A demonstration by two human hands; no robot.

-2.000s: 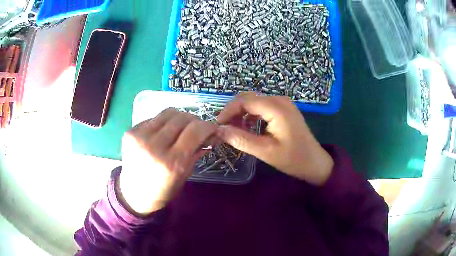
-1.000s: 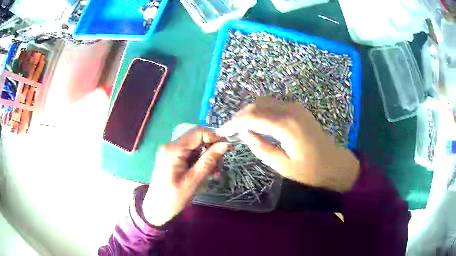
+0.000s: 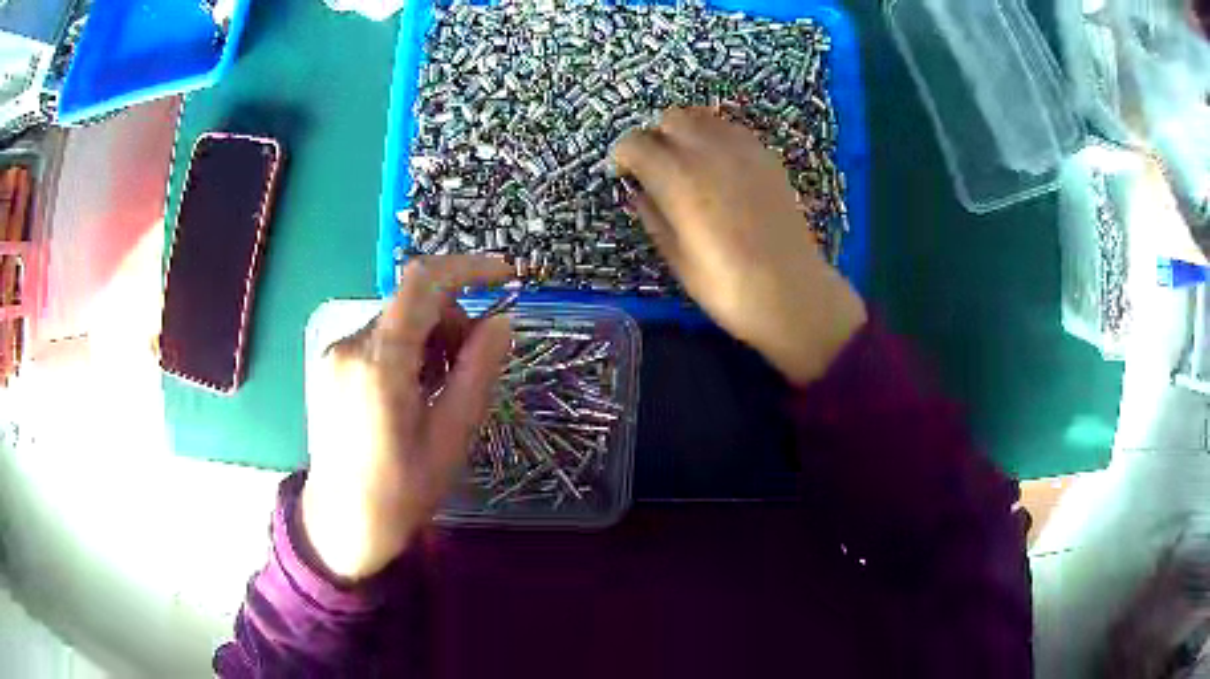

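Observation:
My left hand (image 3: pixel 405 398) is over the left part of a clear plastic box (image 3: pixel 629 438), with a short length of a thin metal pin (image 3: pixel 500 304) showing between thumb and index finger. The box holds loose thin pins with thicker sections (image 3: pixel 564 411). Behind it, a blue tray (image 3: pixel 855 159) is full of short silver metal sleeves (image 3: pixel 531 133). My right hand (image 3: pixel 737 226) reaches into the tray, palm down, fingertips bent onto the sleeves. Its fingertips are partly hidden, so I cannot tell whether they grip a sleeve.
A smartphone (image 3: pixel 219 263) lies at the left on the green mat (image 3: pixel 312 173). A smaller blue tray (image 3: pixel 139 60) is at the upper left. Clear empty containers (image 3: pixel 989 100) lie at the upper right, above a clear box of thin parts (image 3: pixel 1108 265). A reddish surface is at far left.
The hands were together over the clear box and have moved apart. My right hand has moved up into the blue tray. My left hand stays over the box, which shows more. The view has shifted.

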